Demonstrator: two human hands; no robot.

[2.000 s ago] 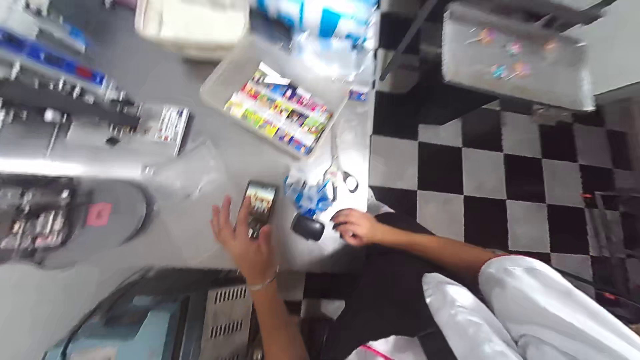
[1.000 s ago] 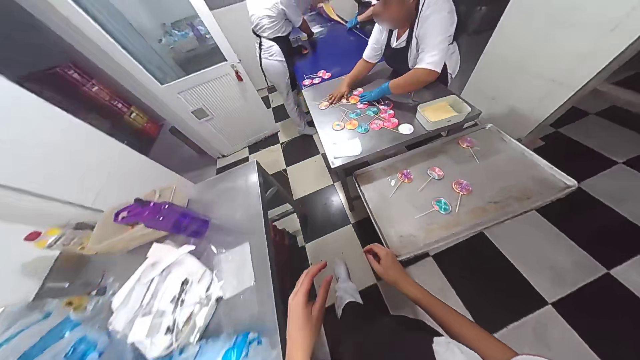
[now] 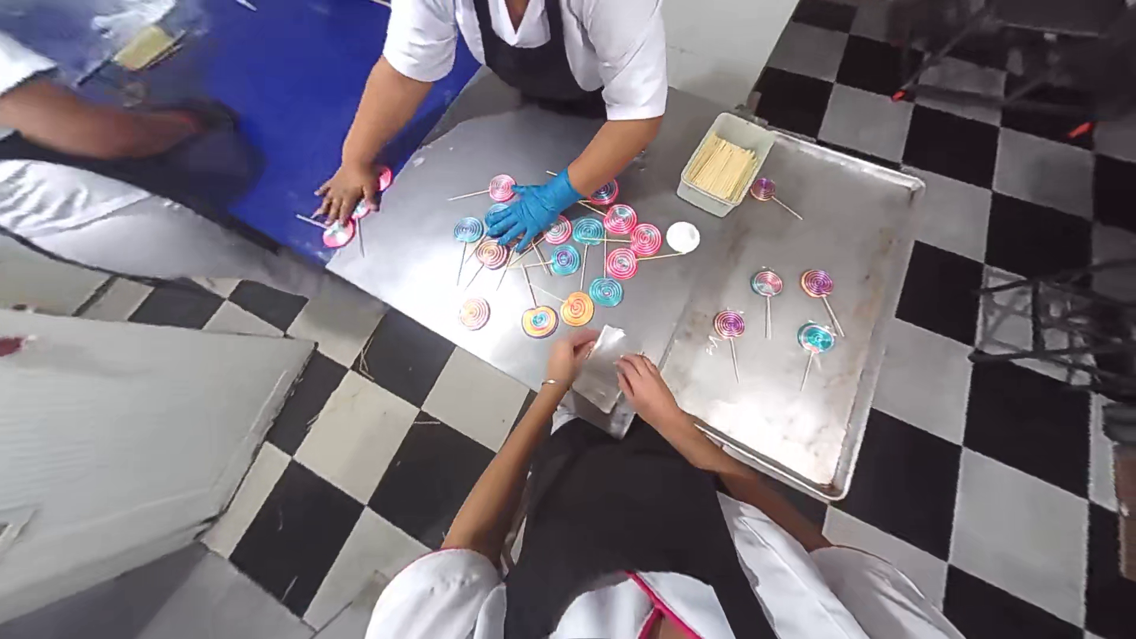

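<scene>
At the near edge of the metal table (image 3: 426, 284), my left hand (image 3: 569, 357) pinches the upper left of clear plastic bags (image 3: 600, 371). My right hand (image 3: 646, 387) is at their right side, its fingers touching or very near them; its grip is unclear. Just beyond my hands lie a yellow-orange swirl lollipop (image 3: 577, 309) and a second one (image 3: 540, 321). Several pink and blue swirl lollipops (image 3: 606, 292) are spread farther back, under and around a co-worker's blue-gloved hand (image 3: 535, 211). A white round piece (image 3: 682, 237) lies to their right.
A metal tray (image 3: 763, 417) on the right holds several lollipops (image 3: 816, 337). A tub of wooden sticks (image 3: 723, 166) stands at its back left corner. A co-worker's bare hand (image 3: 349, 193) rests by lollipops on the blue surface (image 3: 293, 98). Another person's arm (image 3: 98, 124) is at far left.
The view has swung from a counter with a phone to the lollipop table, now close. My hands, apart and seemingly holding nothing one second ago, are now together at the plastic bags.
</scene>
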